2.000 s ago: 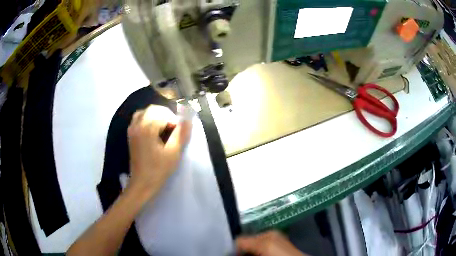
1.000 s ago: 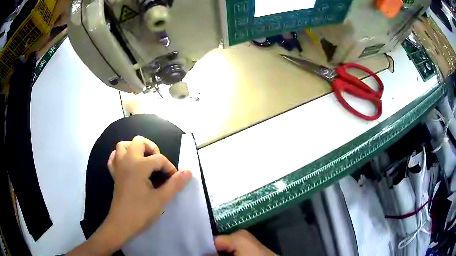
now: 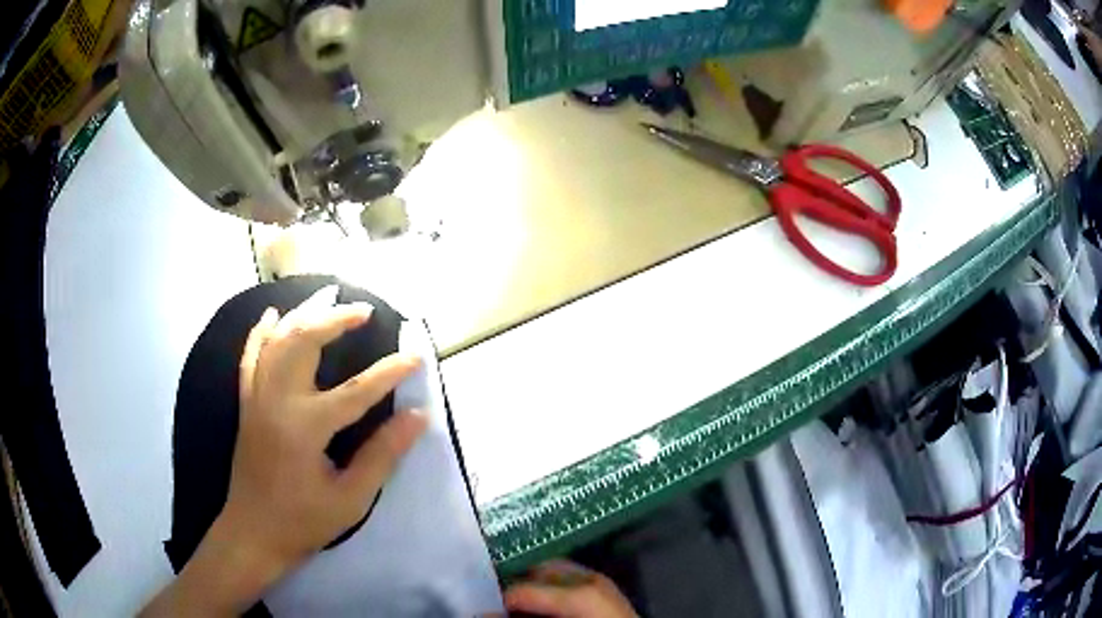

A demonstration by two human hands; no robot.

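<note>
The curved panel [image 3: 208, 398] lies black side up on the table in front of the needle area, its rounded end toward the machine. A pale-backed piece [image 3: 423, 519] lies over its right part, with a thin dark seam edge on the right. My left hand [image 3: 317, 423] rests on both pieces with fingers spread, pressing them flat. My right hand [image 3: 566, 594] is at the bottom edge, partly cut off, at the lower right corner of the pale piece; its fingertips are partly hidden. The presser foot area [image 3: 344, 229] is lit, just beyond the panel.
The sewing machine head [image 3: 206, 121] stands at the upper left. Red-handled scissors [image 3: 834, 205] lie to the right, dark snips [image 3: 641, 91] behind them. A black strip [image 3: 30, 362] lies at the far left. The green ruler-marked edge [image 3: 725, 417] crosses the front; tied bundles [image 3: 967, 483] hang below right.
The pieces have come away from the needle toward me. My left hand has opened from a pinch and spread over them. The view has shifted, moving the machine and scissors left in the picture.
</note>
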